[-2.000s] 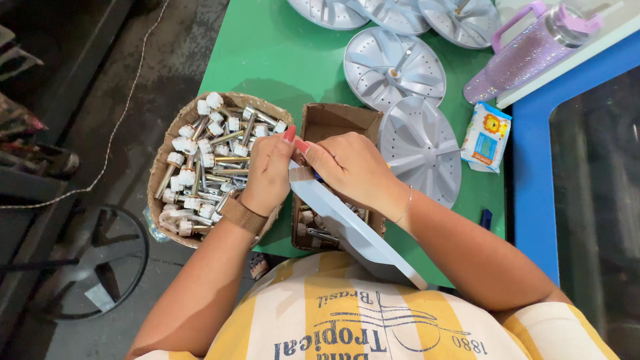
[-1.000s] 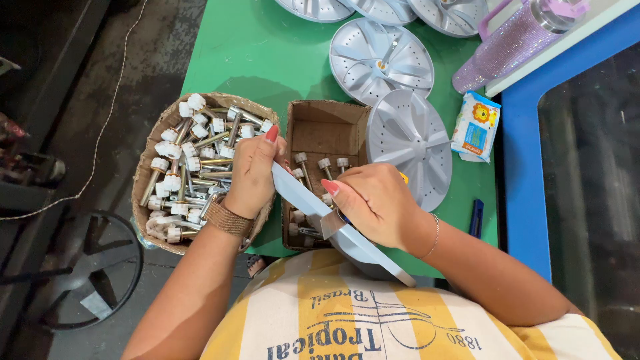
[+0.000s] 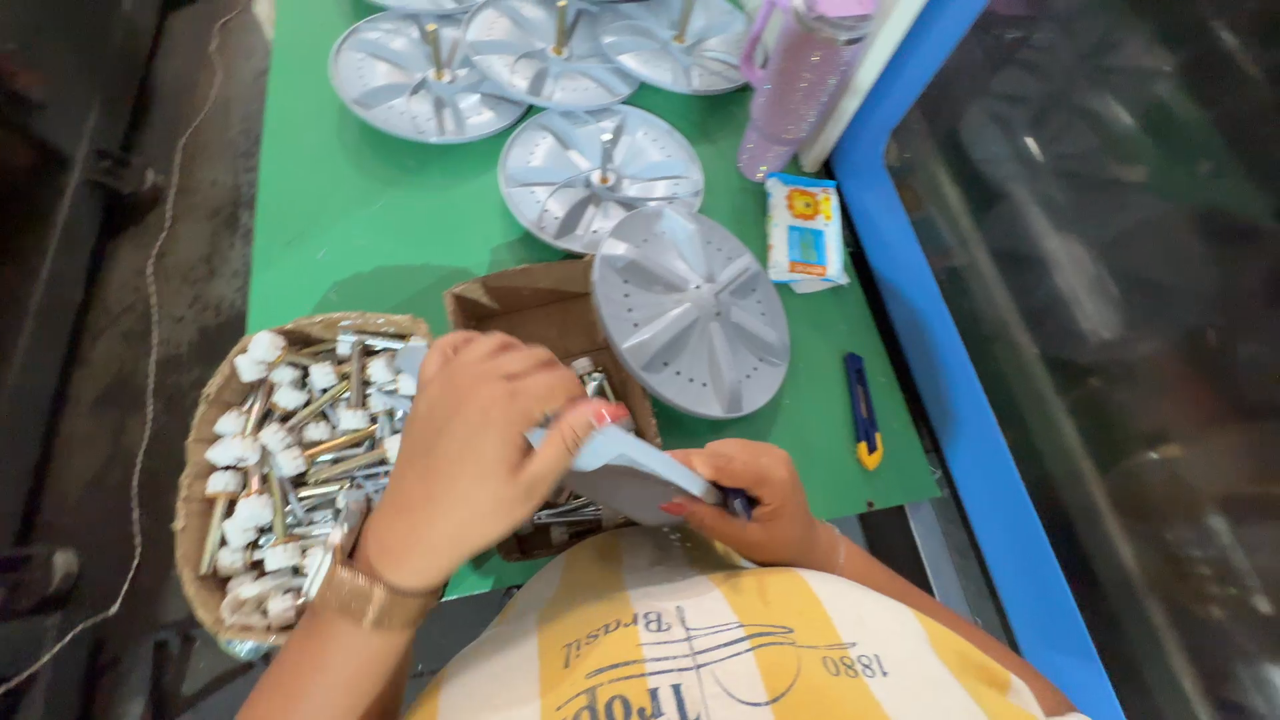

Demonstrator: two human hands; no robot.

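A grey plastic ribbed disc (image 3: pixel 640 480) is held tilted in front of my torso. My left hand (image 3: pixel 490 440), slightly blurred, is at the disc's far left edge, thumb on the rim. My right hand (image 3: pixel 755 495) grips its near right edge, with a small dark tool (image 3: pixel 738 502), partly hidden, among the fingers. A second ribbed disc (image 3: pixel 700 310) leans on the right edge of a cardboard box (image 3: pixel 520 290) that holds metal shafts (image 3: pixel 570 513). Left of it, a larger cardboard container (image 3: pixel 195 470) is full of metal shafts with white plastic ends (image 3: pixel 290 460).
More discs (image 3: pixel 550 215) with upright shafts lie at the back of the green table (image 3: pixel 340 230). A glittery purple tumbler (image 3: pixel 800 90), a packet of wipes (image 3: pixel 805 230) and a utility knife (image 3: pixel 862 410) are at the right, beside a blue frame (image 3: pixel 960 400).
My right hand has moved from the disc's middle to its near right edge. The disc now lies flatter between my hands. The view has shifted, showing more discs at the back.
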